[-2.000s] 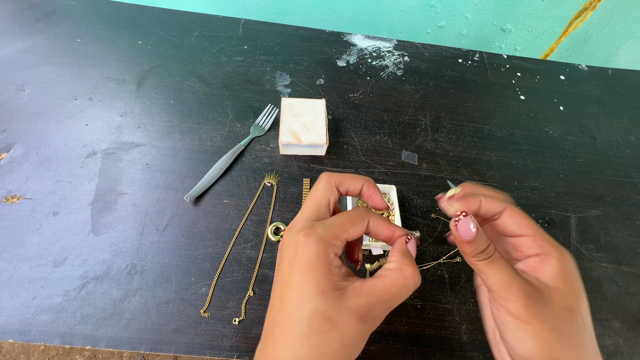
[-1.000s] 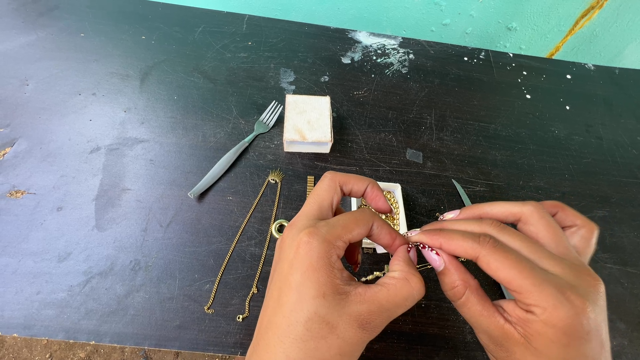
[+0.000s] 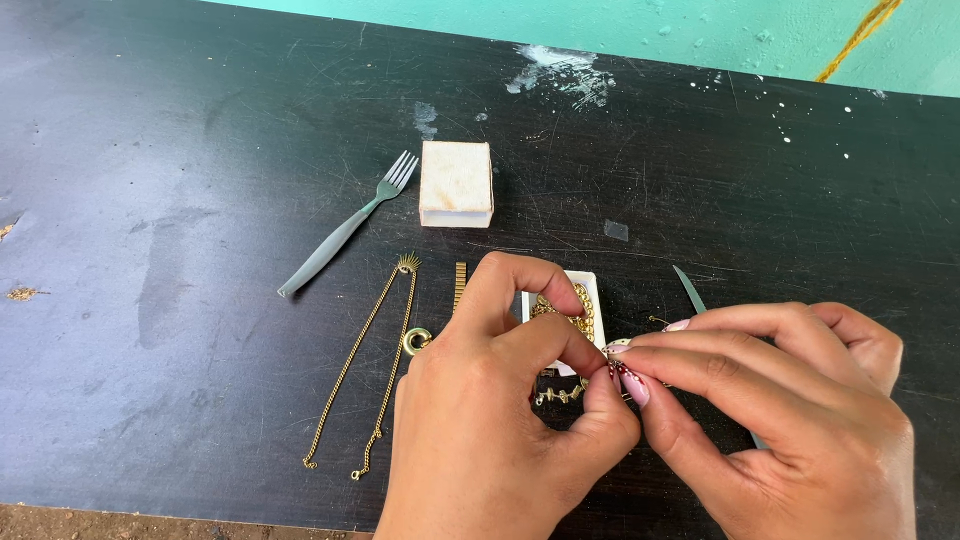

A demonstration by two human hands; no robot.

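Note:
My left hand (image 3: pixel 510 397) and my right hand (image 3: pixel 772 405) meet fingertip to fingertip at the lower right. Both pinch a small piece of jewellery, mostly hidden by the fingers, so its kind is unclear. Behind them an open white box (image 3: pixel 593 300) holds gold chain (image 3: pixel 587 311). A gold bracelet with spaced links (image 3: pixel 562 394) shows below that box, partly covered. To the left of my left hand lie a gold necklace with a spiked pendant (image 3: pixel 352 356), a thick gold ring-shaped piece (image 3: pixel 416 341) and a flat gold band (image 3: pixel 460 283).
A grey-handled fork (image 3: pixel 345 236) lies beside a closed white box (image 3: pixel 455 180). The blade of a knife (image 3: pixel 690 289) shows behind my right hand, which covers part of it. The dark table (image 3: pixel 225 150) bears white stains and meets a turquoise wall (image 3: pixel 675 30).
My right hand has come left from standing apart, and its fingertips now meet those of my left hand. My left hand has stayed in about the same place.

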